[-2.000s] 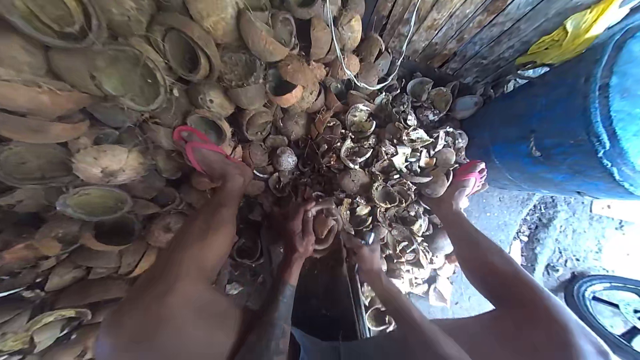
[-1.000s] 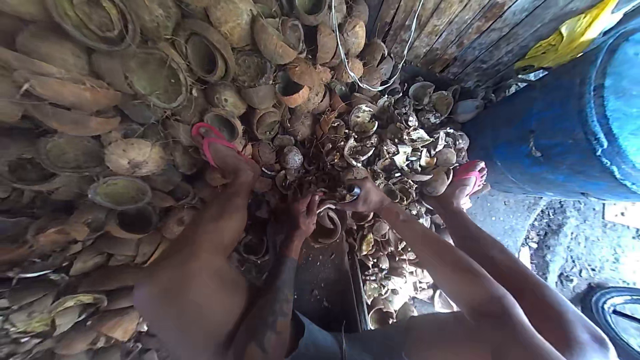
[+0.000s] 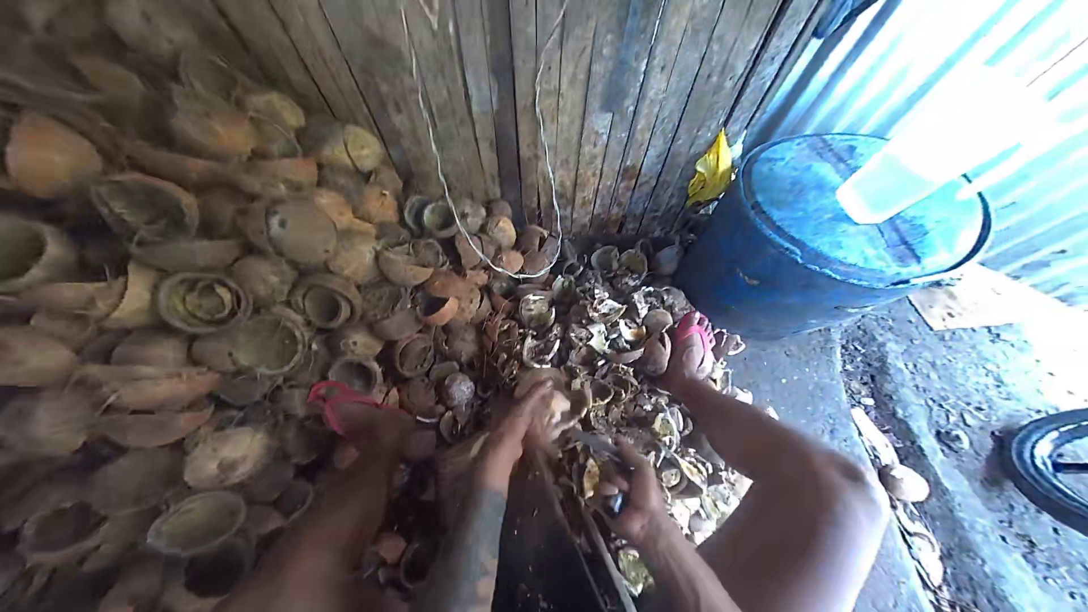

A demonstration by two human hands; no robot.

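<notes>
My left hand point(image 3: 520, 422) grips a piece of coconut point(image 3: 554, 408) above the end of a dark board point(image 3: 540, 544) between my legs. Just right of it, my right hand point(image 3: 636, 493) is closed on a tool with a dark handle point(image 3: 614, 503); its metal blade point(image 3: 595, 440) points toward the coconut piece. The blade's exact shape is blurred. Broken coconut shell and pale coconut scraps point(image 3: 625, 336) lie beyond and to the right of both hands.
Coconut half shells and husks point(image 3: 263, 340) are heaped at the left. A plank wall point(image 3: 586, 110) with a hanging wire point(image 3: 438, 161) stands ahead. At the right are a blue drum point(image 3: 765, 255), a yellow plastic bag point(image 3: 712, 170) and a wheel point(image 3: 1054, 467). My feet wear pink flip-flops point(image 3: 336, 404).
My right hand was up at the coconut piece a second ago; it is now lower and to the right of it, with the tool. The view has tilted up toward the wall.
</notes>
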